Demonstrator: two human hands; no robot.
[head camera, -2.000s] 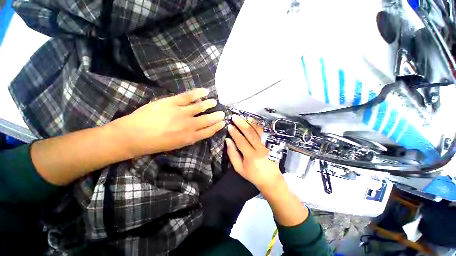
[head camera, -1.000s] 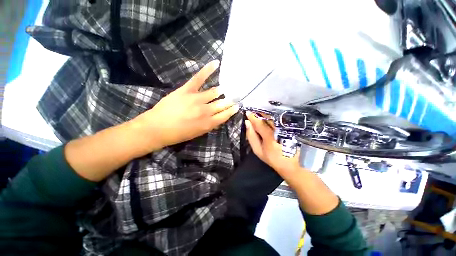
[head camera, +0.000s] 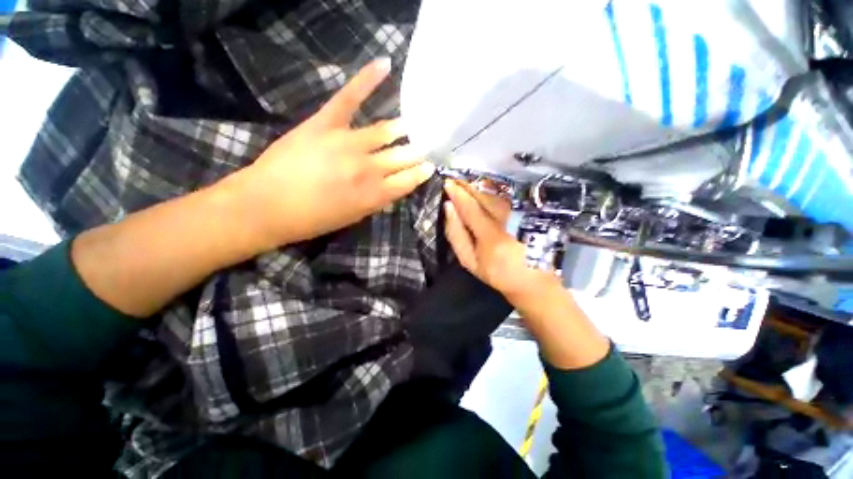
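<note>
The black, grey and white plaid fabric (head camera: 253, 323) lies in a large crumpled pile left of the sewing machine (head camera: 542, 103). My left hand (head camera: 341, 168) lies on it, fingers spread, with fingertips at the fabric's edge beside the needle area (head camera: 458, 176). My right hand (head camera: 491, 243) is just right of it, thumb and fingertips together at the same edge; whether they pinch the cloth is hidden. Plain black fabric (head camera: 458, 313) hangs below my right hand. A thin dark thread (head camera: 505, 110) runs over the white machine.
Black thread snips (head camera: 639, 290) lie on the white machine bed (head camera: 687, 332), right of my right hand. A dark-blue panel (head camera: 737, 309) is at the bed's right end. Yellow-black floor tape (head camera: 535, 416) shows below, and a brown wooden frame (head camera: 772, 388) stands at the lower right.
Both hands stay at the fabric's edge by the needle area. My left hand's index finger has spread away from the others since the earliest frame. The camera view has shifted.
</note>
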